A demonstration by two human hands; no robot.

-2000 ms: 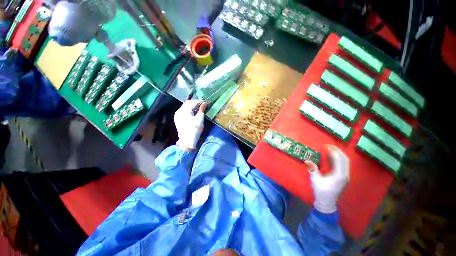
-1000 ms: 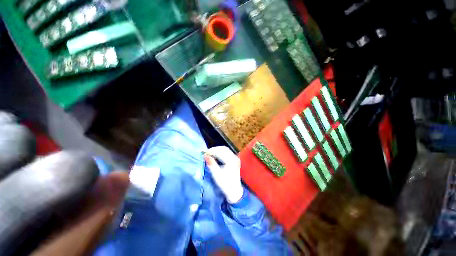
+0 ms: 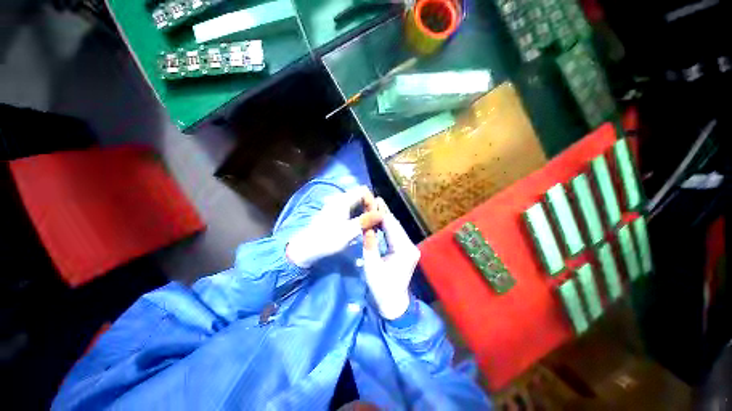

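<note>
My left hand (image 3: 325,230) and my right hand (image 3: 391,269), both in white gloves with bare fingertips, meet over my lap. The fingertips are pinched close together; whether something small is between them cannot be told. A bare green circuit board strip (image 3: 484,257) lies on the red mat (image 3: 514,321), away from both hands. Pale green covered boards (image 3: 545,238) lie in two rows on the mat's far side. A single pale green strip (image 3: 417,135) lies at the bench edge beside a thick stack of strips in clear plastic (image 3: 437,90).
A tan sheet with amber dots (image 3: 473,164) lies left of the mat. A thin pointed tool (image 3: 353,102) overhangs the bench edge. An orange-red tape roll (image 3: 435,18) and board stacks (image 3: 542,28) stand farther back. A neighbouring green bench (image 3: 217,100) holds boards (image 3: 210,59). Another red sheet (image 3: 104,210) is at left.
My left hand left the strips, passed blurred close to the camera, and now meets my right hand over my lap. My right hand left the bare board. The view has turned and shifted.
</note>
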